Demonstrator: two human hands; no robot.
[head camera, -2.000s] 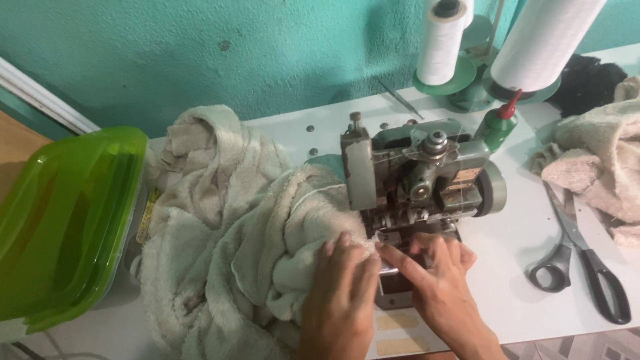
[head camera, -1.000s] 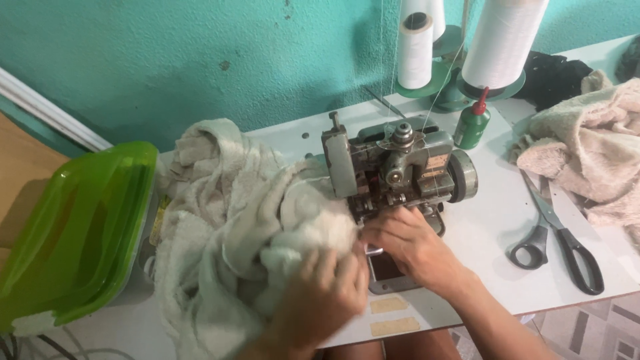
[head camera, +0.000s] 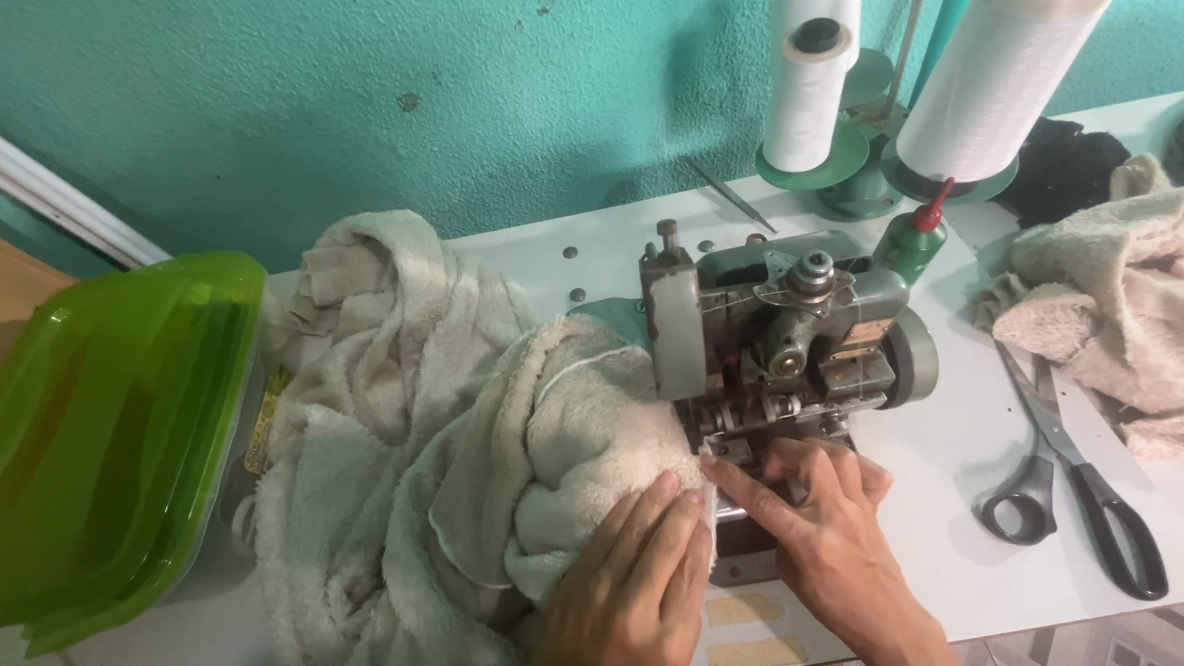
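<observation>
A metal overlock sewing machine (head camera: 786, 324) stands on the white table. A large bunched piece of beige plush fabric (head camera: 444, 462) lies to its left, one edge reaching the machine's needle area. Flat on that fabric, close to its edge, rests my left hand (head camera: 638, 564), fingers together. My right hand (head camera: 832, 527) is in front of the machine, its index finger extended onto the fabric edge by the presser foot and its other fingers curled. The fingertips of the curled fingers are partly hidden, and so is the needle.
White thread cones (head camera: 990, 92) stand on a thread stand behind the machine, near a green oil bottle (head camera: 911, 245). Black-handled scissors (head camera: 1064, 453) and more beige fabric (head camera: 1110, 305) lie right. Tweezers (head camera: 731, 194) lie behind. A green-lidded plastic box (head camera: 120, 435) is at left.
My left hand has flattened onto the fabric from a more bent pose one second ago. My right index finger now points out toward the fabric edge. The view has shifted somewhat.
</observation>
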